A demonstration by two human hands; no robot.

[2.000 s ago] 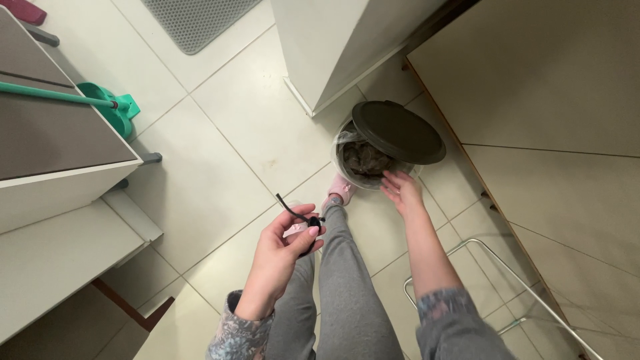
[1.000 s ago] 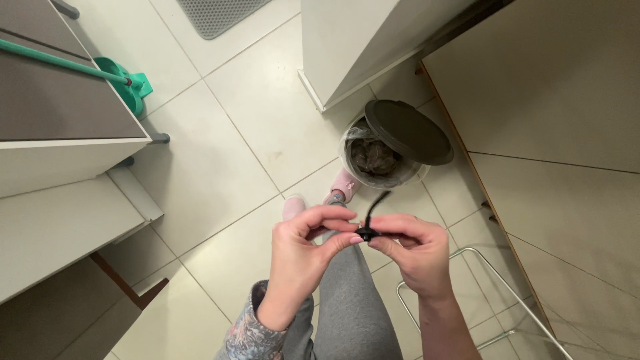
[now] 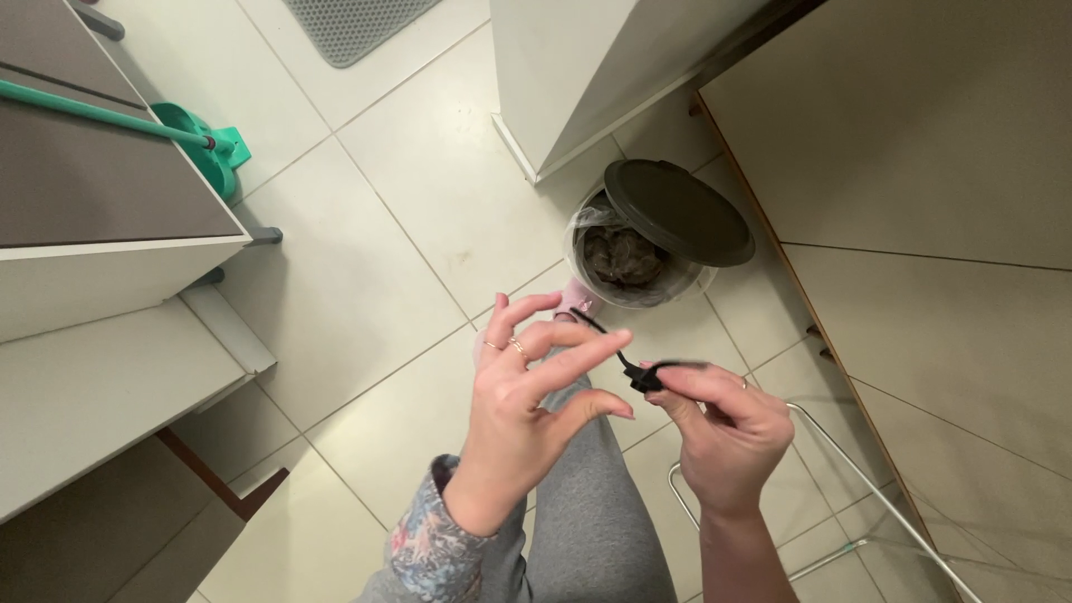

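Between thumb and fingers, my right hand (image 3: 737, 427) pinches a small black plastic piece with thin strips or a cord (image 3: 643, 377); exactly what it is cannot be told. Just left of it, my left hand (image 3: 536, 394) has its thumb and fingers apart and holds nothing, its index fingertip close to the piece's thin upper strip. Beyond both hands stands a round bin (image 3: 641, 293) lined with a clear bag, with dark crumpled waste (image 3: 624, 255) inside. Its dark lid (image 3: 680, 213) is tilted over the bin's right side.
A green broom handle (image 3: 100, 113) and green dustpan (image 3: 197, 146) are at the left by a cabinet (image 3: 126, 276). A grey mat (image 3: 356, 25) lies at the top. Cabinet fronts (image 3: 904, 184) line the right, near a metal tube frame (image 3: 879, 494). My pink shoe (image 3: 578, 297) is beside the bin.
My right hand has come back from the bin to the black piece, which my left hand held at first. Both hands were on it a second ago; my left hand has since let go.
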